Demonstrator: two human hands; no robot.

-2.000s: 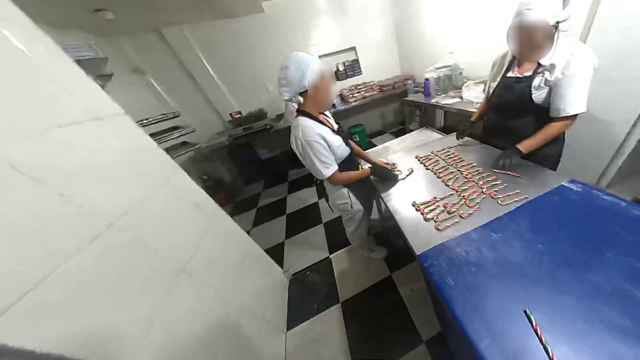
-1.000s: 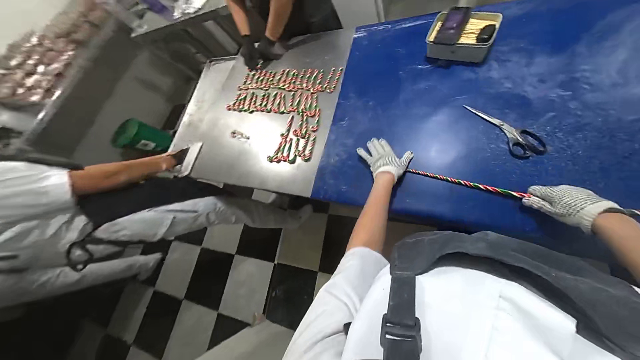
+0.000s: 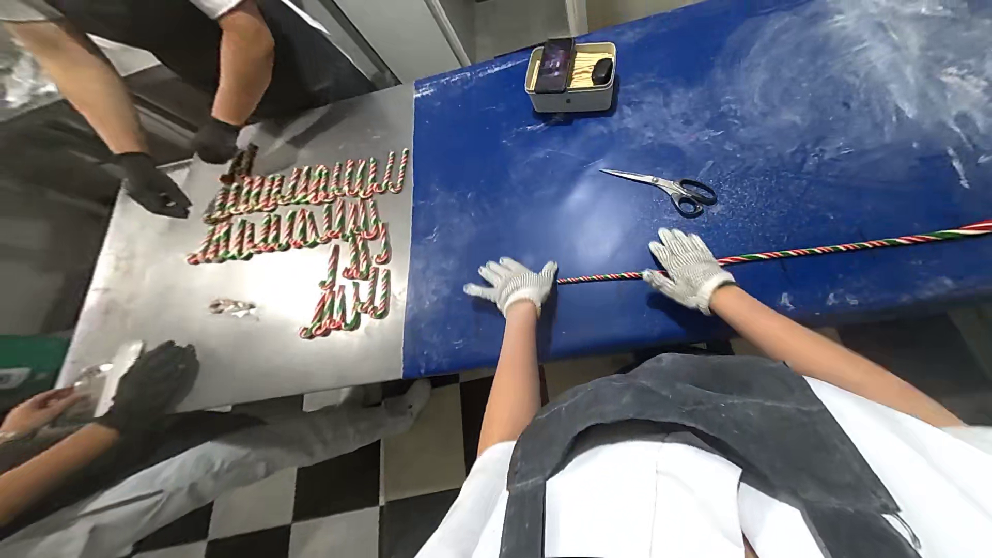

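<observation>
A long rope of red, white and green striped candy (image 3: 837, 249) lies across the blue table surface and runs out of view at the right, where it is thicker. My left hand (image 3: 514, 284), in a white knit glove, is flat with fingers apart at the rope's thin left end. My right hand (image 3: 687, 268), gloved the same way, rests palm down over the rope with its fingers spread; what lies under the palm is hidden. Beyond my right hand, scissors with black handles (image 3: 688, 195) lie with the blades pointing left.
A tin of wooden sticks (image 3: 573, 99) with a dark object on top stands at the far edge. Many candy canes (image 3: 302, 186) lie in rows on the steel table (image 3: 256, 349). Two co-workers' dark-gloved hands (image 3: 155, 186) are at its far and near left sides.
The view has turned strongly from the co-workers to the blue table. Since one second ago, my right hand has moved left along the candy rope, nearer my left hand.
</observation>
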